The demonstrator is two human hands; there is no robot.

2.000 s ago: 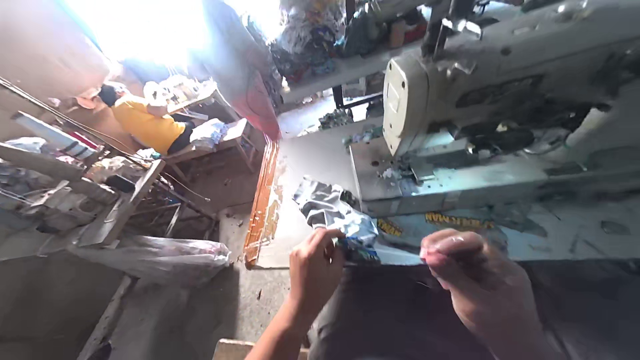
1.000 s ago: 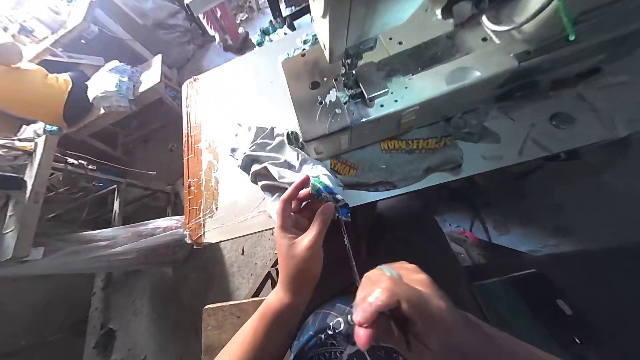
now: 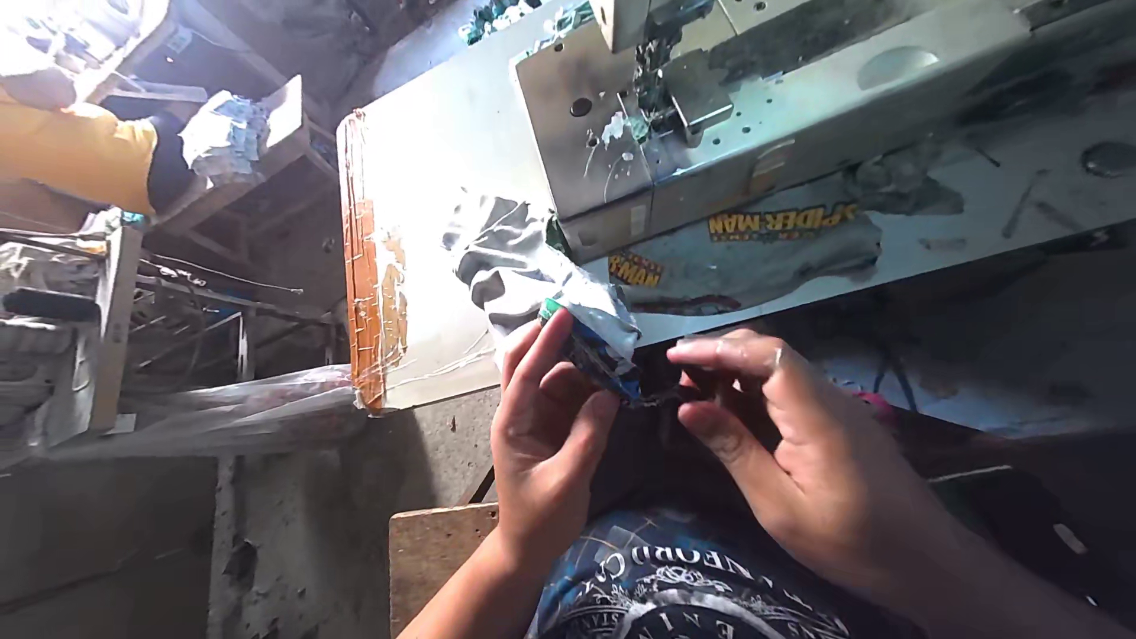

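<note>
My left hand (image 3: pixel 550 426) grips the dark blue and green printed edge of a white and grey cloth (image 3: pixel 524 257), which hangs over the front edge of the sewing table (image 3: pixel 444 160). To its right, my right hand (image 3: pixel 790 435) has thumb and fingers curved apart, near a thin dark strand at the cloth's blue end; whether the fingers touch the strand cannot be told. Just beyond the cloth stands an industrial sewing machine (image 3: pixel 595 133) with its metal presser foot. A grey-blue printed fabric piece (image 3: pixel 781 257) lies along the machine's front side.
The table's worn orange edge (image 3: pixel 362 266) is at the left. A plastic-wrapped bundle (image 3: pixel 257 408) lies beyond it. A person in a yellow top (image 3: pixel 80 151) is at the upper left, beside a stack of cloth (image 3: pixel 222 133). A wooden seat (image 3: pixel 435 550) shows below my left arm.
My right hand has come up from near my lap to beside the cloth's blue end, its fingers now apart. My left hand still holds the cloth. The view has tilted down since the first frame.
</note>
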